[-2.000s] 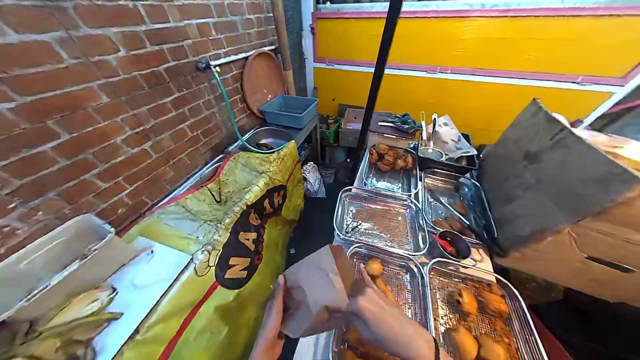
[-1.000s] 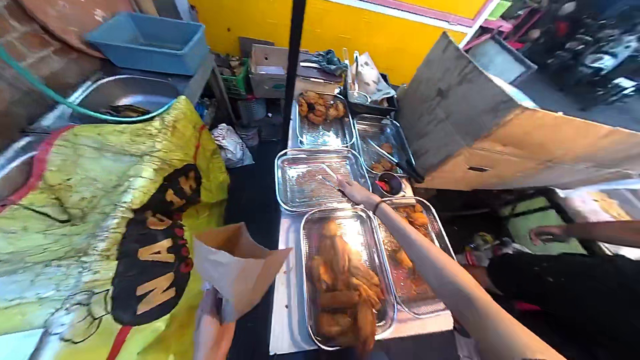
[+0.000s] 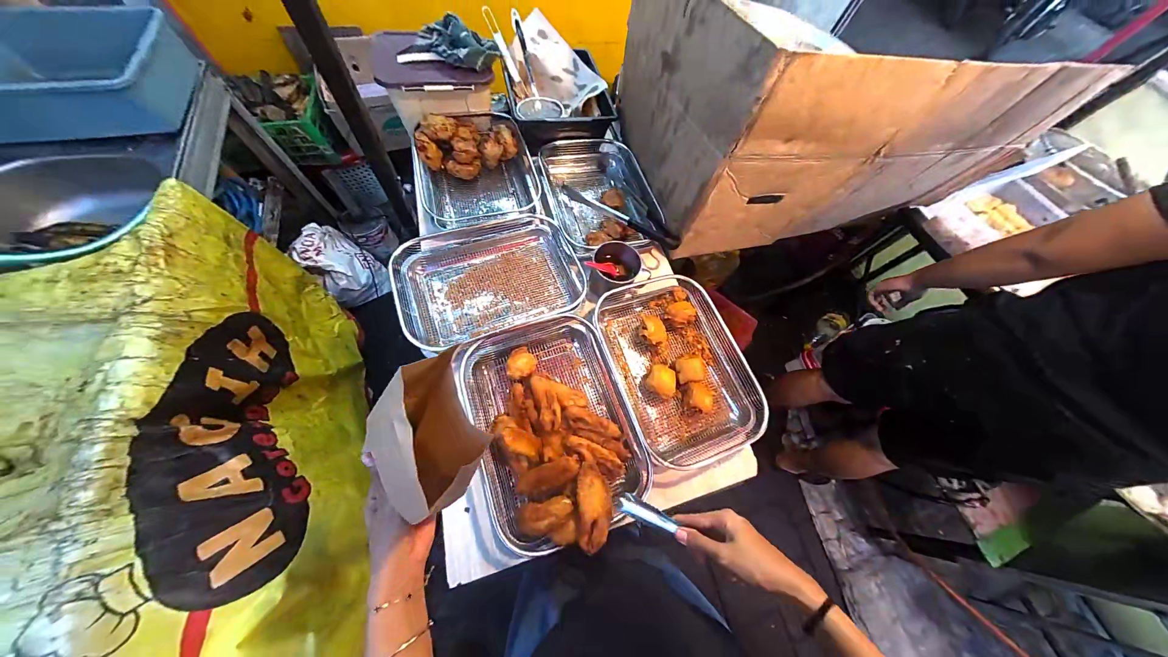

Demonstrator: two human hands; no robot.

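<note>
My left hand (image 3: pixel 401 525) holds an opened paper bag (image 3: pixel 424 438), brown inside, at the left edge of the nearest metal tray. Metal tongs (image 3: pixel 648 514) are gripped by their end in my right hand (image 3: pixel 725 543), at that tray's near right corner. Their tips lie by a fried piece that overhangs the near rim; whether they pinch it I cannot tell. The tray (image 3: pixel 482 511) carries a pile of fried chicken pieces (image 3: pixel 557 447). Beside it on the right, another tray (image 3: pixel 730 438) holds several golden fried chunks (image 3: pixel 675 370).
Beyond lie a tray with only crumbs (image 3: pixel 493 278), a tray of browned pieces (image 3: pixel 465 146), a tray with black-handled tongs (image 3: pixel 602 196) and a cup of sauce (image 3: pixel 616 263). A cardboard box (image 3: pixel 821 137) stands right, a person (image 3: pixel 1022 383) beyond. Yellow sheeting (image 3: pixel 301 411) hangs left.
My right hand has come back from the crumb-strewn tray to the near tray and now holds the tongs. The paper bag has moved beside the chicken tray's left edge.
</note>
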